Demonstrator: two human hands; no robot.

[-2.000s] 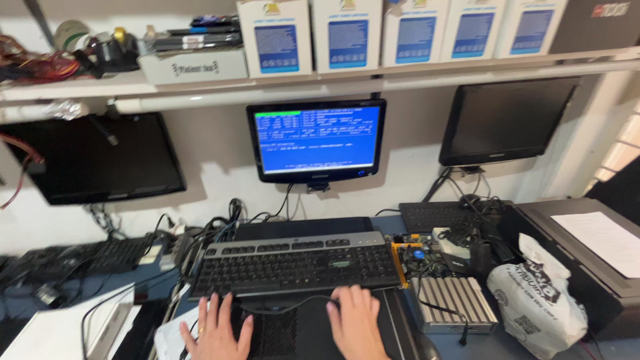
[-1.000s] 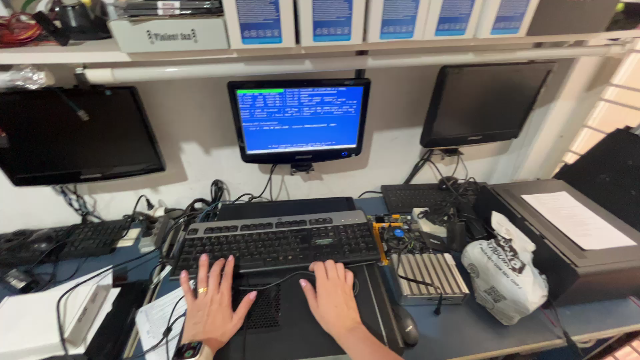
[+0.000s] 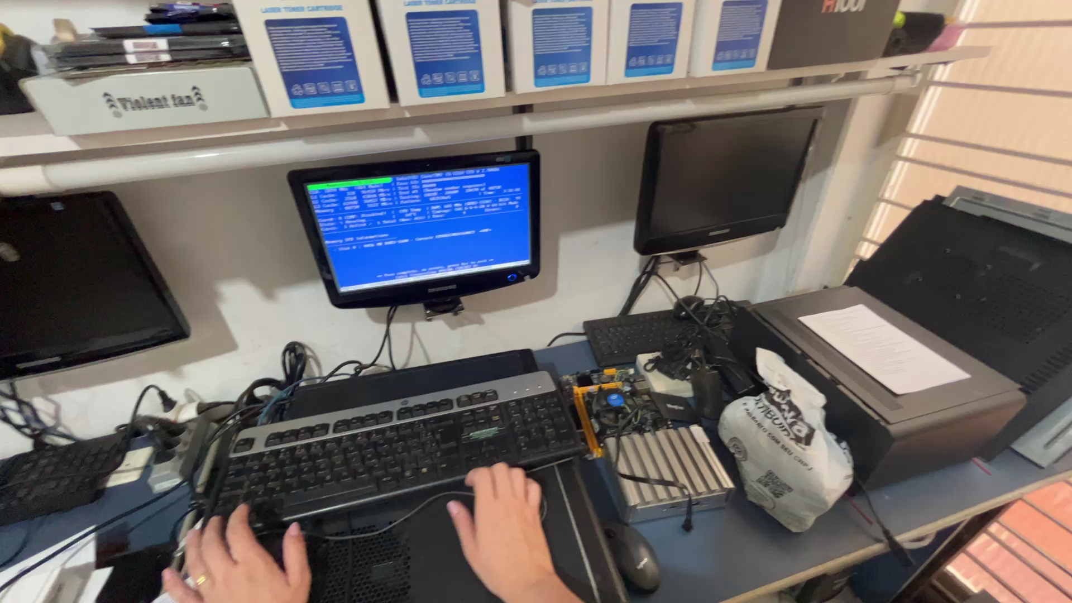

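My left hand (image 3: 239,559), a ring on one finger, rests with fingers apart at the lower left edge of a black and silver keyboard (image 3: 402,448). Below the keyboard's right half, my right hand (image 3: 507,528) lies on the dark perforated computer case (image 3: 435,553), its fingertips near the keyboard's front edge. Neither hand grips anything. A thin black cable runs between them. Ahead on the wall, a monitor (image 3: 423,226) shows a blue screen with text. A black mouse (image 3: 632,557) sits right of the case.
At the right are a circuit board with a small fan (image 3: 618,400), a finned metal heatsink box (image 3: 670,473), a white plastic bag (image 3: 787,444) and a dark case (image 3: 888,402) with paper on top. Toner boxes (image 3: 456,50) line the shelf. Two dark monitors (image 3: 729,180) flank the lit one.
The view has shifted. My left hand has moved left and down relative to the keyboard, from its front edge toward the lower left corner. My right hand remains near the front edge.
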